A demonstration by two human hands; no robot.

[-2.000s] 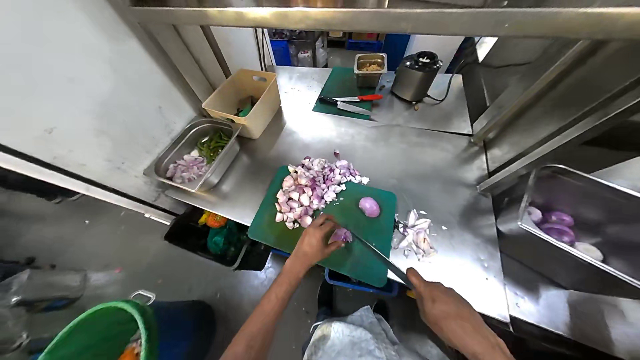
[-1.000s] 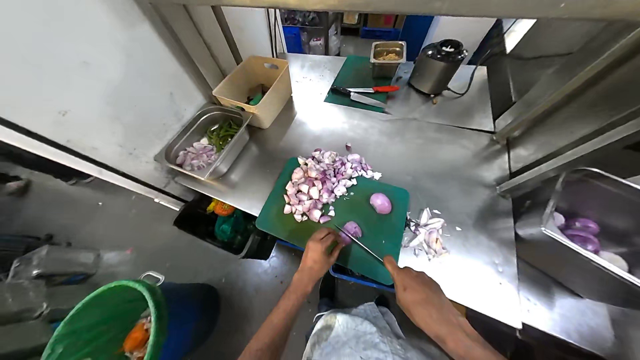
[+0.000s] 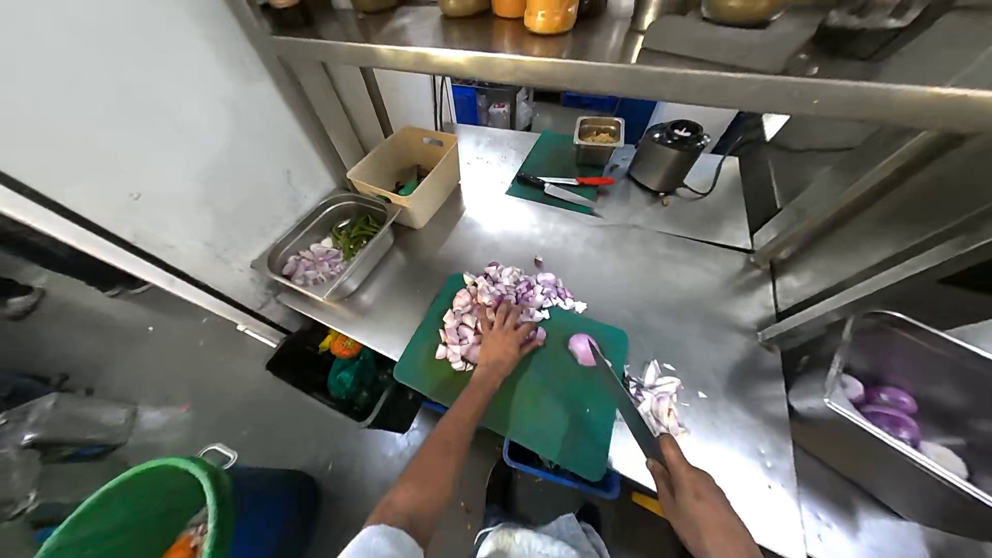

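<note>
A green cutting board (image 3: pixel 535 403) lies at the near edge of the steel table. My left hand (image 3: pixel 505 337) rests with spread fingers on the heap of chopped red onion (image 3: pixel 463 325) at the board's upper left. Whether it grips any pieces cannot be told. My right hand (image 3: pixel 686 484) holds a kitchen knife (image 3: pixel 632 411) by its handle, the blade pointing up and left. Its tip is at a peeled onion piece (image 3: pixel 583 349) on the right of the board. Onion skins and trimmings (image 3: pixel 657 397) lie beside the board, right of the blade.
A steel pan (image 3: pixel 329 244) of onions and green chillies and a beige bin (image 3: pixel 411 174) stand at left. Two knives lie on another green board (image 3: pixel 554 159) near a blender base (image 3: pixel 668 155). A steel tub (image 3: pixel 914 434) with onions is at right; a shelf (image 3: pixel 620 77) crosses above.
My left hand has moved from the onion piece at the board's near middle up to the chopped heap. The knife has moved right, to the other onion piece. The view has tilted up.
</note>
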